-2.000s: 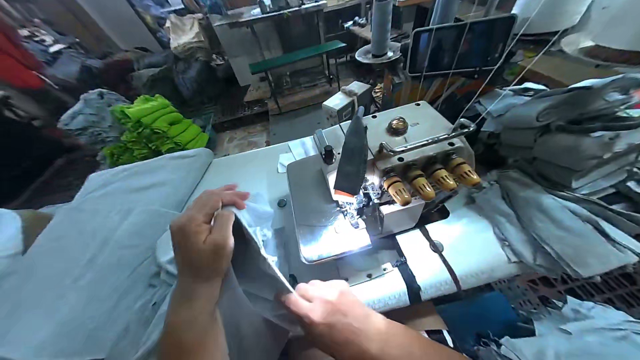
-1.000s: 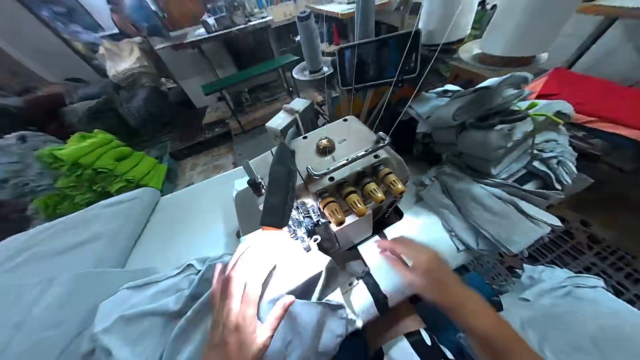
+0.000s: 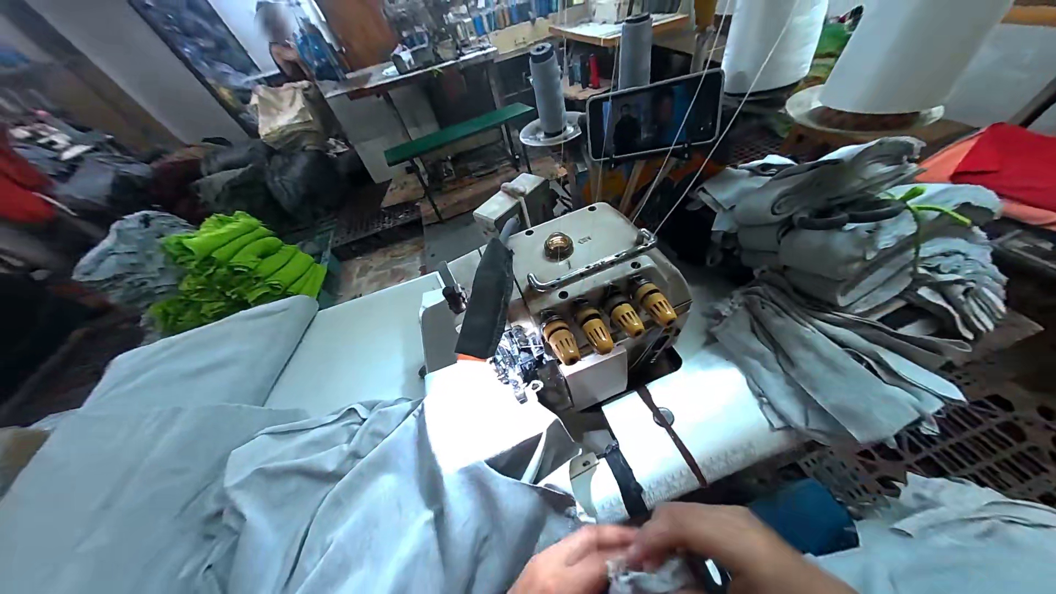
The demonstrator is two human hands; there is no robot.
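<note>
My left hand (image 3: 582, 561) and my right hand (image 3: 701, 536) meet at the bottom of the view, in front of the sewing table's near edge. Between them is a small crumpled piece of light grey fabric (image 3: 652, 575), pinched in the fingers of both. Behind them stands an overlock sewing machine (image 3: 594, 264) with yellow tension dials, its lamp lighting the needle area. Large pieces of grey fabric (image 3: 355, 495) lie over the table to the left and reach up to the machine's plate.
Folded grey fabric pieces (image 3: 858, 239) are stacked right of the machine, above a perforated plastic crate (image 3: 982, 421). Bright green fabric (image 3: 239, 264) lies at the left. Behind the machine are a phone (image 3: 656, 115) and thread cones (image 3: 775, 41). A person (image 3: 285, 45) is far back.
My hands, apart one second ago at the fabric and near the table edge, have come together lower down. Two seconds ago they held up a grey fabric piece left of the machine's plate.
</note>
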